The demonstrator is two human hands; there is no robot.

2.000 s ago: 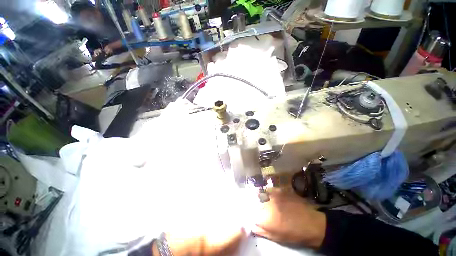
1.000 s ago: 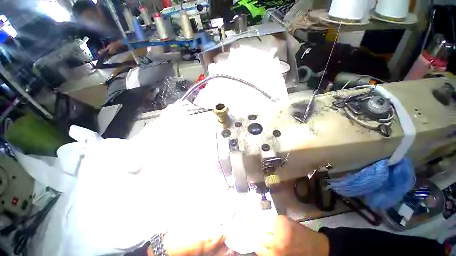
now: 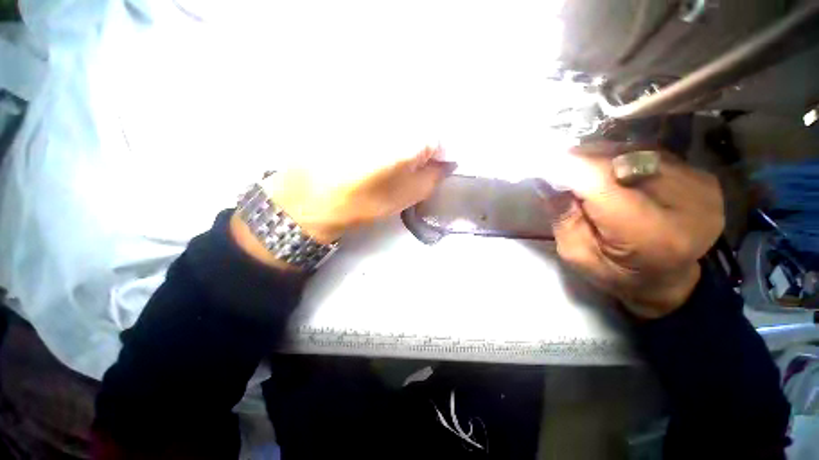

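Note:
A small grey-brown piece with a dark edge lies between my hands, in front of the glare. My left hand, with a metal watch at the wrist, has its fingertips at the piece's left upper edge; glare hides part of them. My right hand, with a ring on a finger, pinches the piece's right end between thumb and fingers. White fabric spreads on the left and runs into strong glare. Metal sewing machine parts show above my right hand, partly washed out.
A ruler tape runs along the table's front edge. A blue bundle is at the right edge, with a container of small parts below it. A dark machine arm spans the upper right. My dark-clothed lap is below the table edge.
The view has tilted down and closer to the table. The grey-brown piece and the ruler tape now show. The machine head's top and the background have left the picture.

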